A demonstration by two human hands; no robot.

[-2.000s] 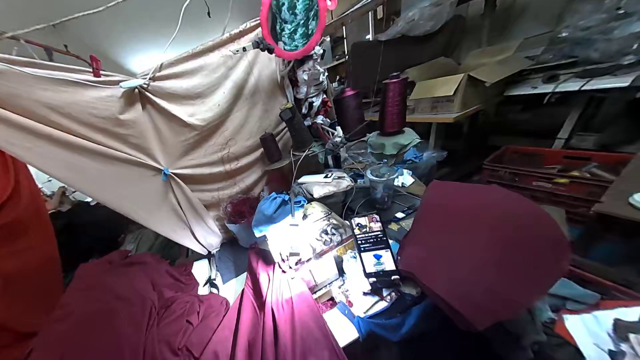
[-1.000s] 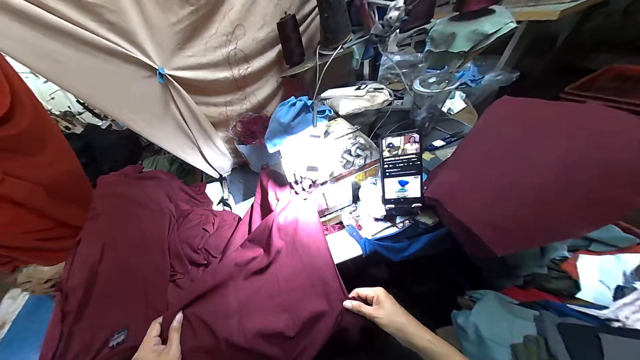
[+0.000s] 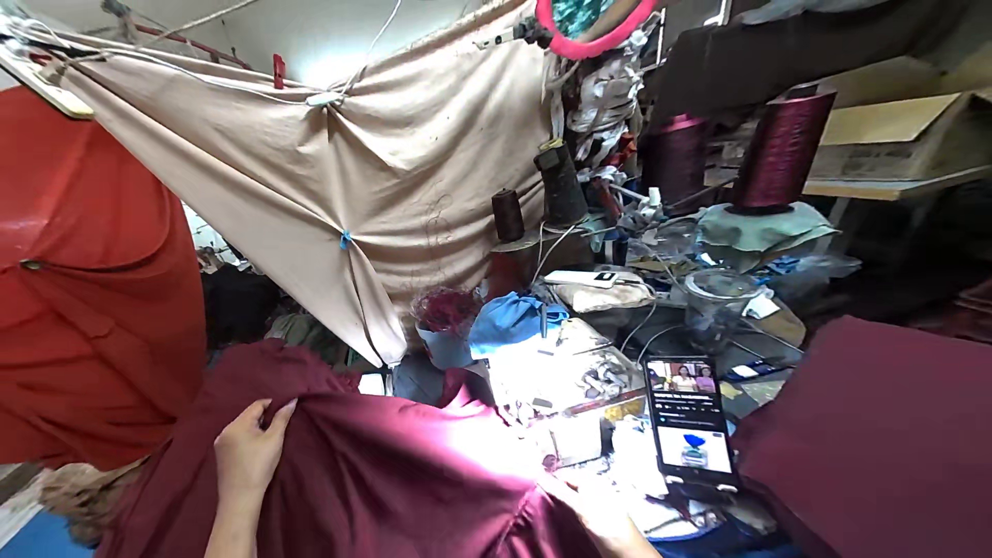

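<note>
Maroon fabric (image 3: pixel 372 465) spreads across the lower left and centre. My left hand (image 3: pixel 252 446) pinches a raised fold of it between thumb and fingers. At the fabric's right edge, my right hand (image 3: pixel 593 508) grips it beside a brightly lit sewing machine (image 3: pixel 573 372); glare blurs the fingertips. A smartphone (image 3: pixel 690 418) with a lit screen stands in a holder right of the machine. A blue cloth (image 3: pixel 515 322) lies on top of the machine's left part. Another maroon fabric piece (image 3: pixel 876 442) is at the right.
A beige curtain (image 3: pixel 434 147) hangs behind, with red cloth (image 3: pixel 85 294) at the left. Dark thread cones (image 3: pixel 508 215), a large maroon thread cone (image 3: pixel 784 151), a clear plastic container (image 3: pixel 717 298) and a cardboard box (image 3: pixel 891 143) stand beyond the machine.
Both hands were lower, near the fabric's bottom part, one second ago; now they are higher up, the left one lifting a fold and the right one near the machine. The view has tilted up.
</note>
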